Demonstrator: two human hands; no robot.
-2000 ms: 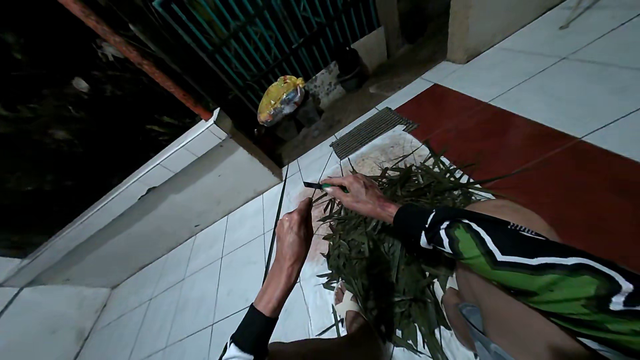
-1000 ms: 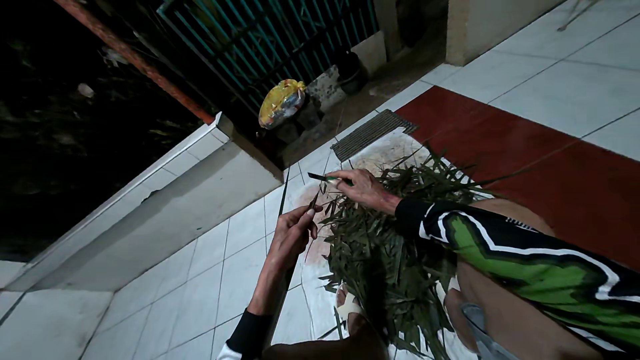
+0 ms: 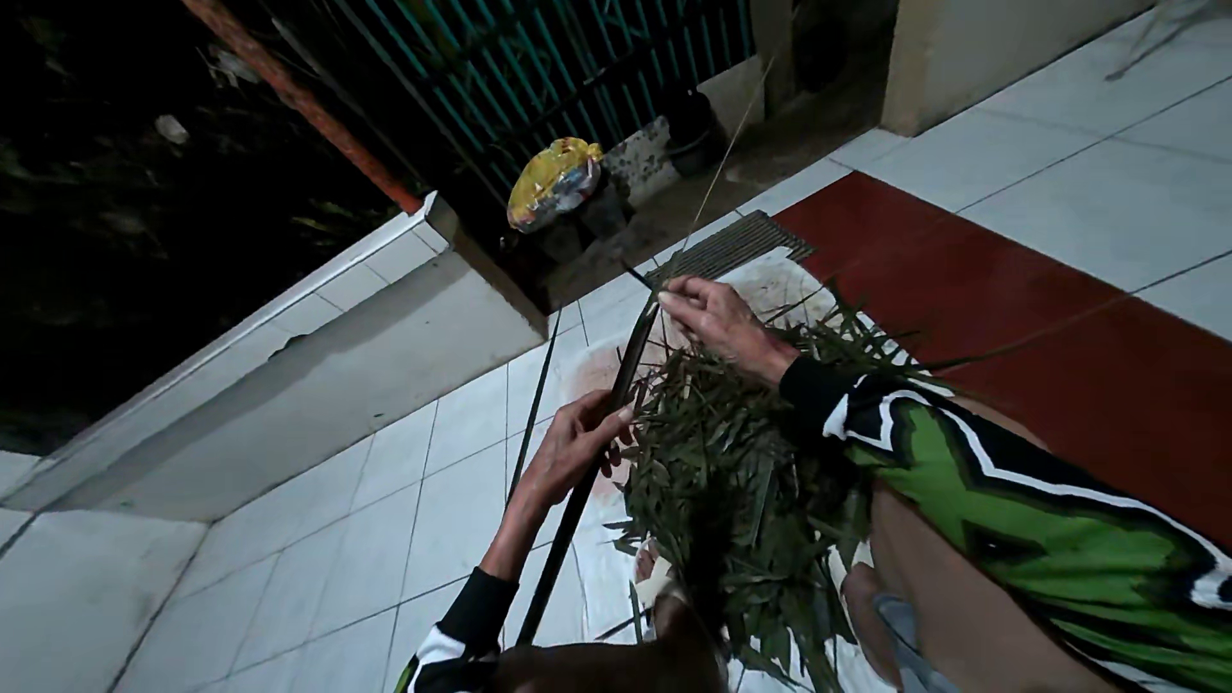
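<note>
My left hand [image 3: 577, 443] is closed around a long dark leaf strip [image 3: 568, 529], which runs from the lower floor up toward my other hand. At the strip's upper end, my right hand [image 3: 707, 313] pinches it between thumb and fingers. A short dark blade-like piece [image 3: 637, 276] sticks out beyond these fingers; its handle is hidden. A thin pale strand [image 3: 717, 173] rises from the same spot. Below my right hand, a heap of cut green leaf pieces [image 3: 741, 481] lies on a pale stained sheet between my legs. Another narrow dark strip [image 3: 535, 414] lies left of my left hand.
A ribbed grey mat [image 3: 741, 241] lies beyond the heap, with a red floor panel [image 3: 962, 308] to the right. A yellow plastic bag [image 3: 553, 183] sits near a teal gate [image 3: 577, 58]. A low tiled wall [image 3: 327, 337] stands at the left.
My left hand has moved down and away from my right hand, and now holds the long dark strip. The thin pale strand above my right hand has come into sight.
</note>
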